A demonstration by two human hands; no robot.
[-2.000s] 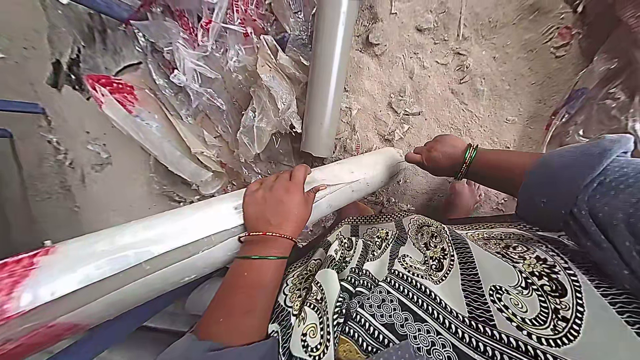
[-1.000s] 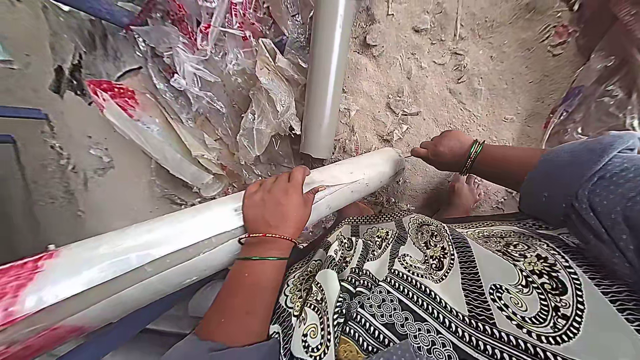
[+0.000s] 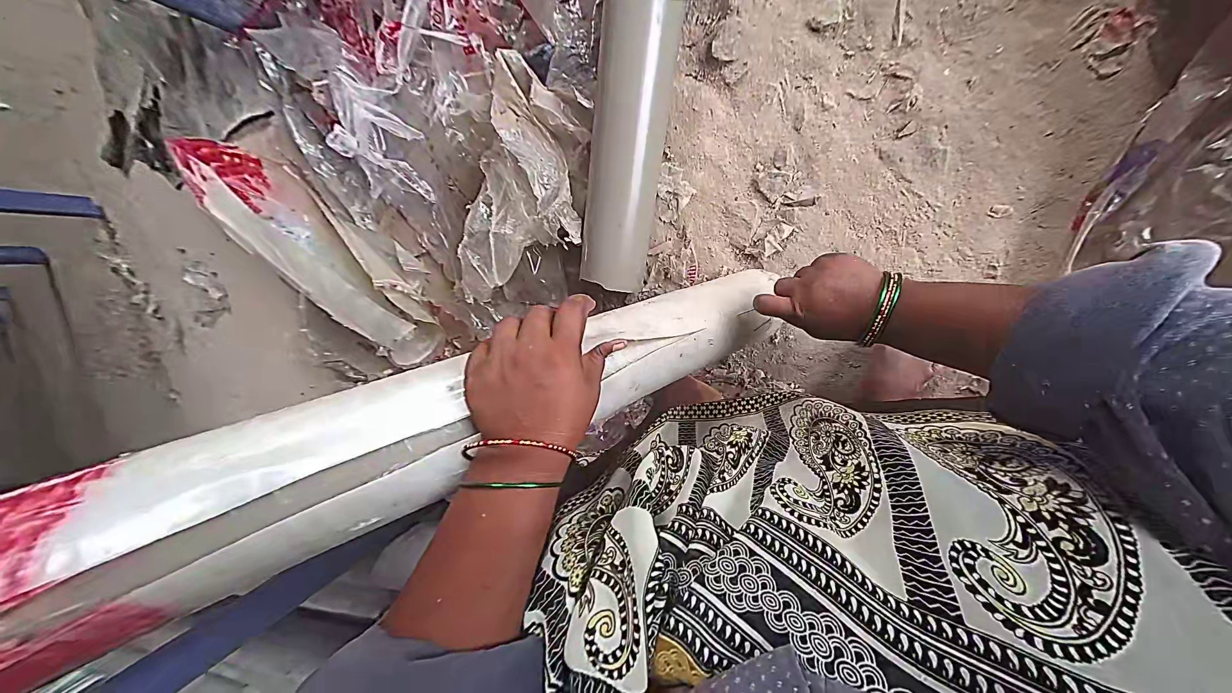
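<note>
A long pipe wrapped in whitish plastic film, with red patches at its lower left, lies slantwise across the view. Over its top curves my left hand, gripping the wrapped pipe, with the thumb beside a slit or fold in the film. My right hand is at the pipe's right end, its thumb and forefinger pinched together against the edge there. Whether they hold a bit of the film is too small to tell. Both wrists wear bangles.
A bare grey pipe stands just beyond the wrapped one. Crumpled clear plastic film is heaped at the upper left, with another plastic heap at the right edge. Dusty ground lies ahead; a blue bar runs under the wrapped pipe.
My right hand has shifted slightly at the pipe's end, to a spot right against it; one second ago a small gap showed there. My left hand has stayed in place.
</note>
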